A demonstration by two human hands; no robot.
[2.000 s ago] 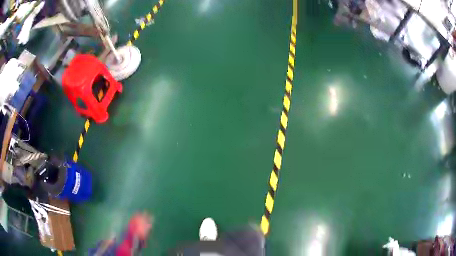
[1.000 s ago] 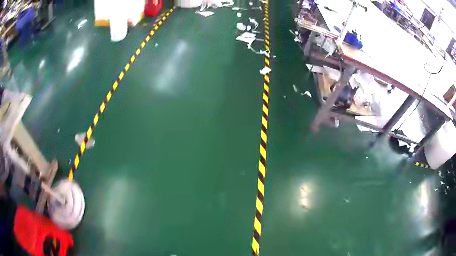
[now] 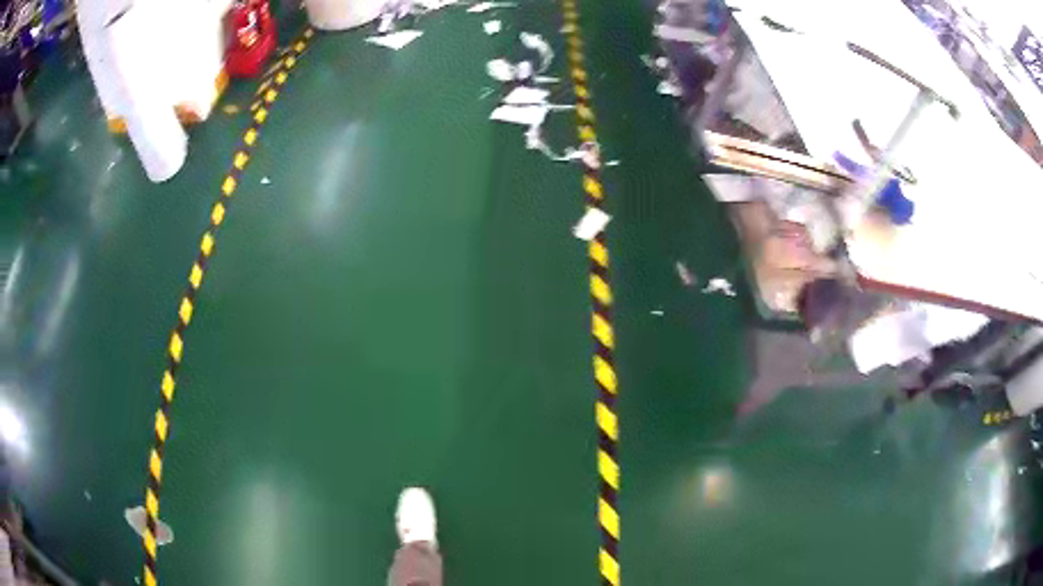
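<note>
Neither of my hands is in the picture. One white shoe shows at the bottom, on the green floor. A pale cutting table stands at the upper right, with a blue object and a thin upright stand near its corner. White scraps lie on the floor ahead.
Yellow-black tape lines run ahead on the left and right. White material stands at the upper left beside a red object. A white round tub is at the top edge. Clutter lies under the table.
The view has moved forward along the aisle. The red stool and round base have left the picture at the left. The table and scraps appear nearer, and a shoe shows at the bottom.
</note>
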